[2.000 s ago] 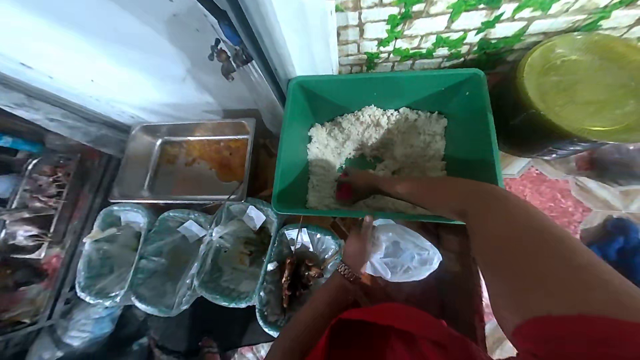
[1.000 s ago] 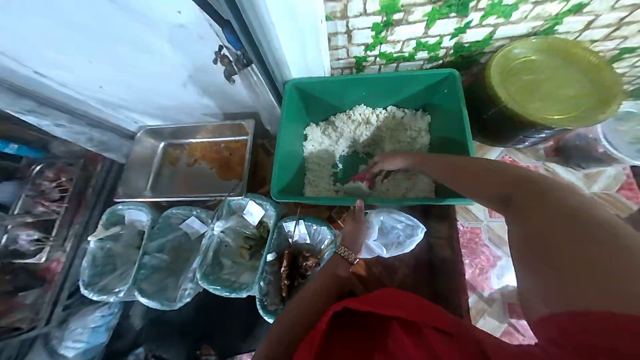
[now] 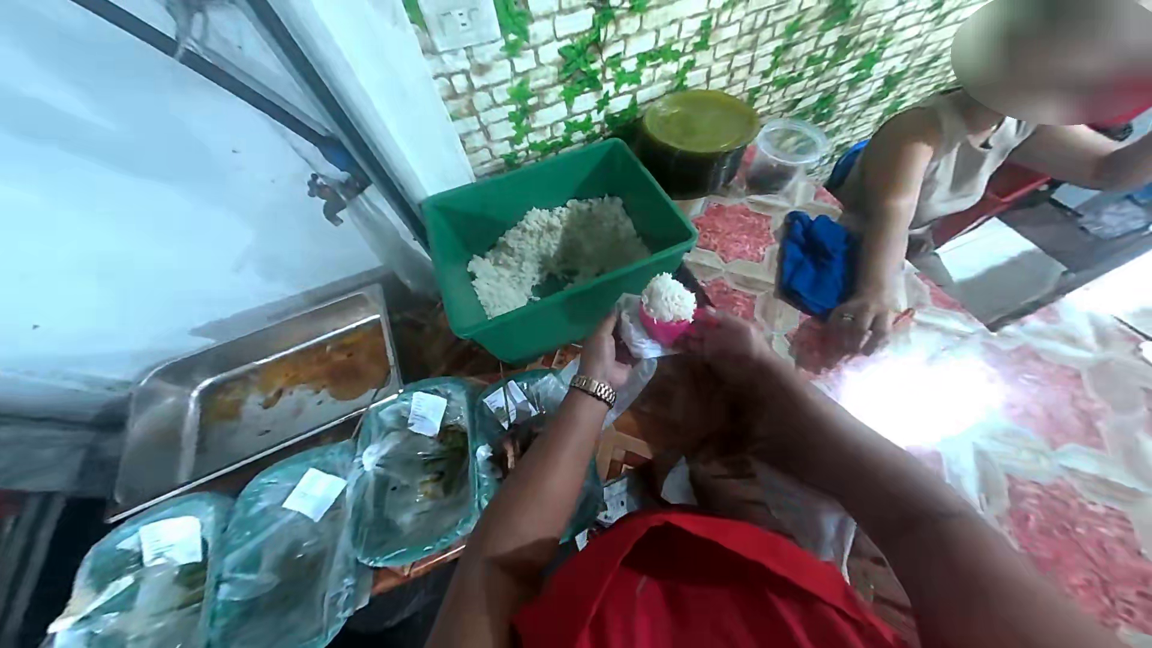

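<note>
A pink cup point(image 3: 664, 329) heaped with white rice point(image 3: 669, 298) is in my right hand point(image 3: 727, 342), just beyond the near right corner of a green plastic tub point(image 3: 576, 301). My left hand point(image 3: 605, 358), with a watch on the wrist, holds a clear plastic bag point(image 3: 637, 335) against the cup's left side. More rice point(image 3: 562, 247) lies in the tub, with a hollow in its middle. My fingers on the cup are partly blurred.
Plastic-covered green trays point(image 3: 416, 486) stand at lower left, beside a stained steel pan point(image 3: 292, 378). Behind are a yellow-lidded container point(image 3: 700, 126) and a clear tub point(image 3: 785, 155). A person point(image 3: 918, 171) sits at right, a hand on the patterned table point(image 3: 1053, 450) near a blue cloth point(image 3: 816, 261).
My right hand has come out of the tub with the pink cup full of rice. My left hand now holds the bag against it. The view has swung right, bringing the other person in.
</note>
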